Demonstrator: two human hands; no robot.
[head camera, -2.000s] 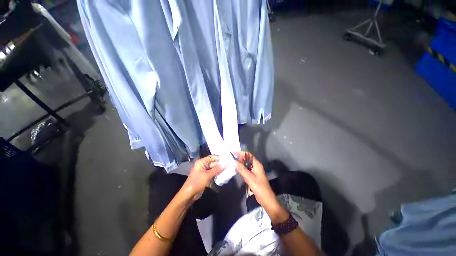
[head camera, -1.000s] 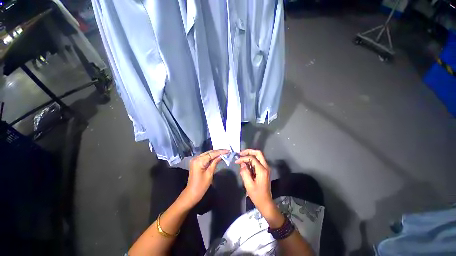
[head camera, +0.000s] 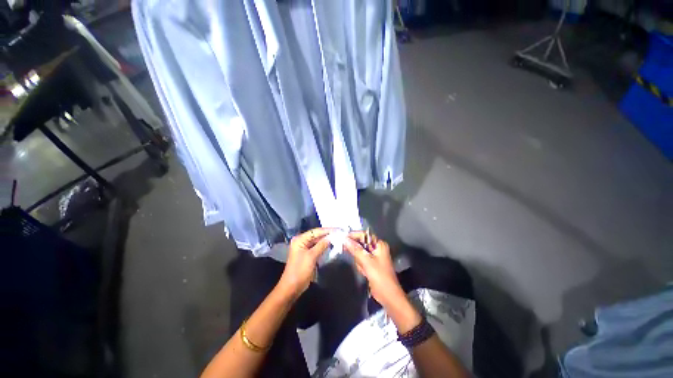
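Light blue garments (head camera: 258, 111) hang in front of me. A narrow sleeve (head camera: 339, 196), glaring white near its end, is pulled down toward my lap. My left hand (head camera: 303, 255) pinches the sleeve's end from the left. My right hand (head camera: 372, 258) pinches it from the right, fingertips close to the left ones. A tiny dark object shows among the right fingers; I cannot tell what it is. The sleeve's end is bright and partly hidden by my fingers.
A white printed cloth (head camera: 376, 347) lies over my dark-clothed lap. More blue garments (head camera: 627, 336) are at the lower right. A worn table (head camera: 55, 92) is at the left, a wheeled stand (head camera: 544, 63) at the upper right, and a blue bin (head camera: 653, 103) at the right edge.
The fingertips have drawn closer together at the sleeve's end than one second ago, and the right hand has shifted a little. The whole view has tilted and shifted slightly.
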